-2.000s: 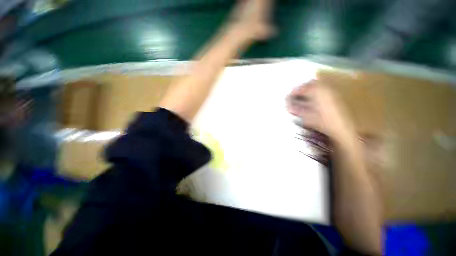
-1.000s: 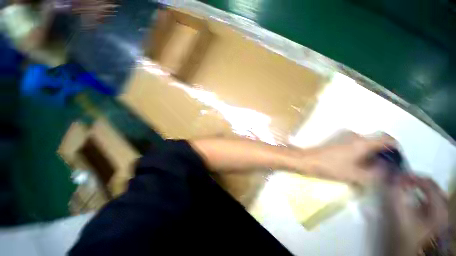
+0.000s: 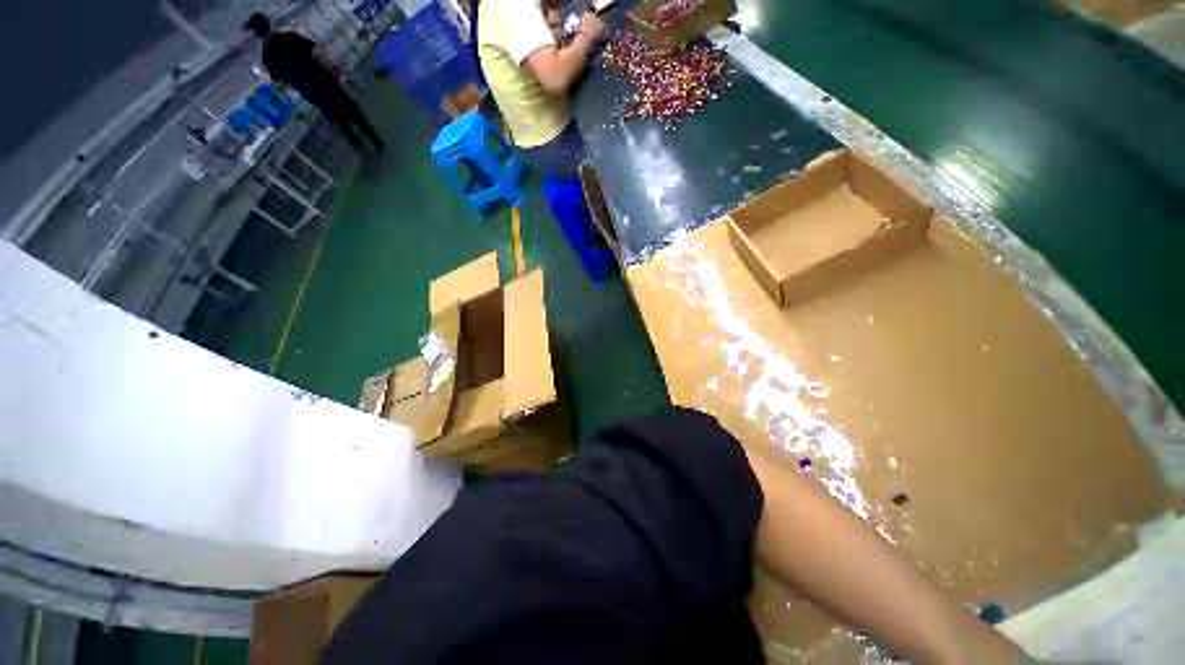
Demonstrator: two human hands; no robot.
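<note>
My left forearm, bare below a black sleeve, runs to the lower right over the bench; my left hand is cut off by the bottom edge. My right hand is out of the picture. The brown cardboard bench cover point(image 3: 1001, 429) is glossy under clear film. Small black pads point(image 3: 899, 499) lie loose on it. A small dark round piece point(image 3: 992, 612) is beside my wrist, at the edge of the white board point(image 3: 1118, 604); what it is I cannot tell. No held thing shows.
A shallow open carton point(image 3: 832, 240) stands at the bench's far end. Beyond it is a dark table with a red-yellow heap point(image 3: 663, 81) and a seated person in yellow. Larger open cartons point(image 3: 500, 377) and blue stools point(image 3: 477, 163) stand on the floor. The green belt point(image 3: 962, 143) runs right.
The view has swung left and up. The hands, which were together over the white board, have left the picture. The neighbouring bench, floor cartons and people now show clearly.
</note>
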